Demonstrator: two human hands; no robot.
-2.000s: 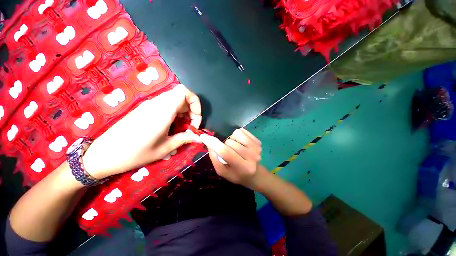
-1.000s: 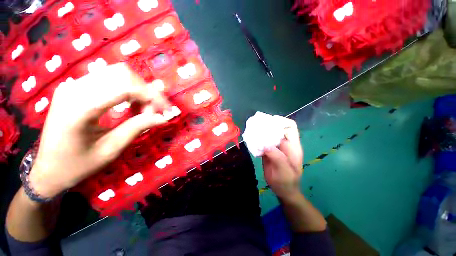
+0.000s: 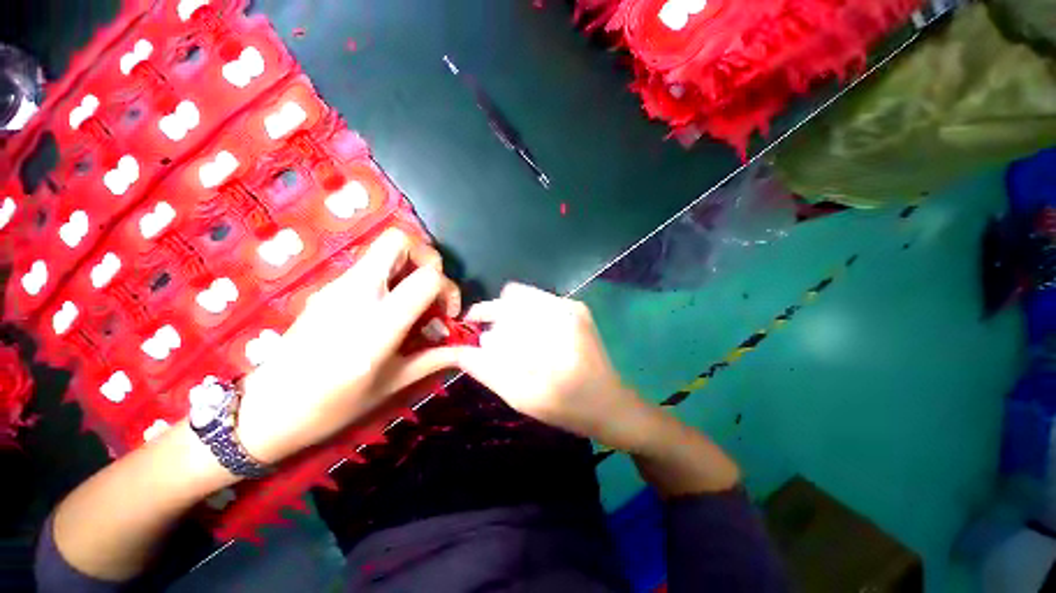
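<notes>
A red moulded silicone sheet (image 3: 185, 185) with rows of white two-lobed areas lies on the dark green bench at the left. My left hand (image 3: 359, 324), with a watch on the wrist, lies over the sheet's lower right corner and pinches its red edge. My right hand (image 3: 539, 353) meets it at the same corner, fingers bent against the red edge. The fingertips of both hands nearly touch. The white wipe is not visible; whether it is inside my right hand is hidden.
A dark pen-like tool (image 3: 498, 122) lies right of the sheet. A ragged red sheet stack (image 3: 741, 58) stands at the upper right, beside olive fabric (image 3: 915, 116). Part of another red pile (image 3: 14, 388) shows at the left edge. The bench edge runs diagonally above a green floor.
My left hand has come down to the sheet's corner. My right hand has moved left to meet it, and its white wipe no longer shows. The view has shifted.
</notes>
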